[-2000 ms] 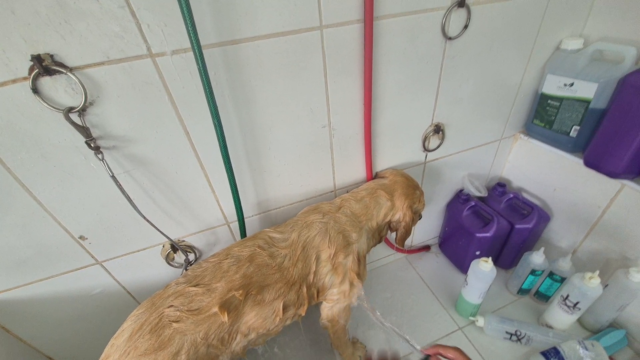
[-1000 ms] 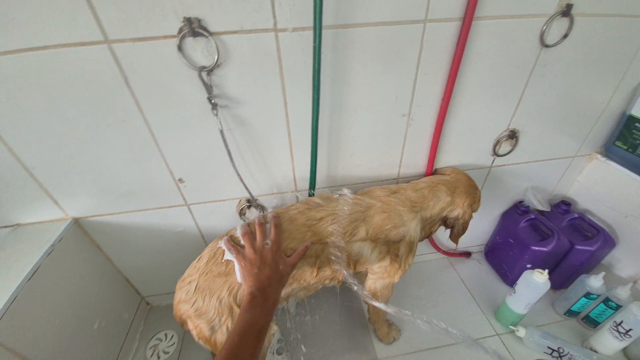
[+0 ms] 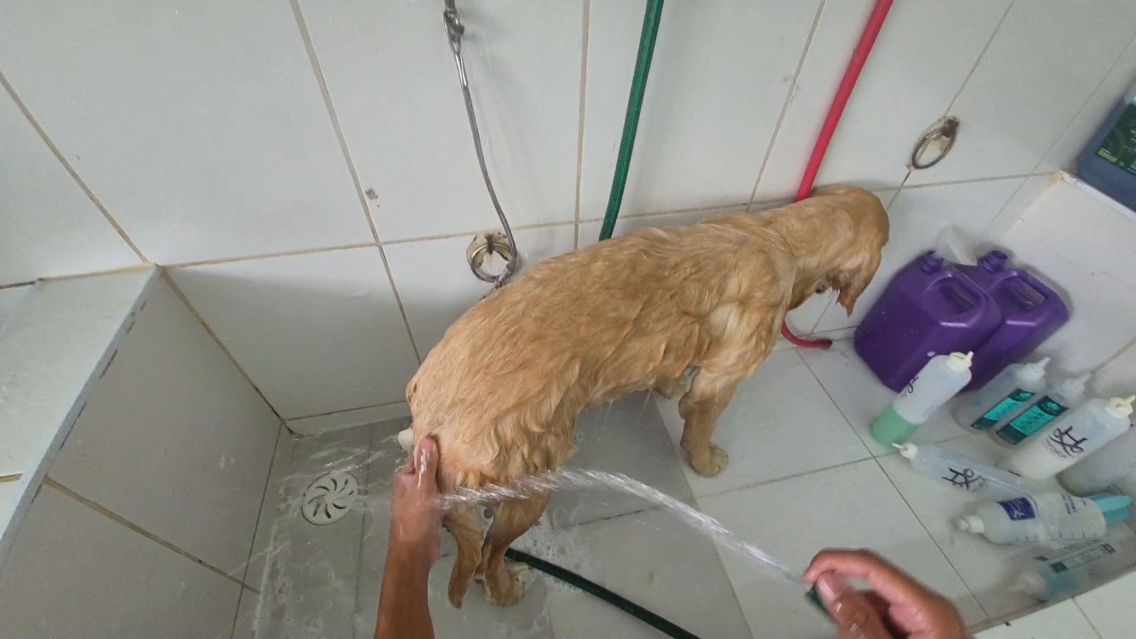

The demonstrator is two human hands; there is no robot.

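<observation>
A wet golden-furred dog (image 3: 621,311) stands in a tiled wash area, its head at the right near the wall, its rump towards the lower left. My left hand (image 3: 419,497) is at the rump near the tail; a bit of something white shows just above the fingers, and whether they grip anything is hidden. My right hand (image 3: 874,595), at the lower right, holds the end of a green hose (image 3: 815,599). A stream of water (image 3: 657,493) arcs left from it to the dog's rear and my left hand.
Purple jugs (image 3: 927,315) and several squeeze bottles (image 3: 923,395) stand or lie at the right. A round floor drain (image 3: 330,497) is at the left, beside a tiled ledge (image 3: 75,355). A red hose (image 3: 843,98), a metal cable (image 3: 479,142) and rings (image 3: 934,142) are along the wall.
My left hand has moved from the dog's back down to its rump by the tail. The stream, earlier on the dog's back, now reaches its rear. My right hand has come into view again.
</observation>
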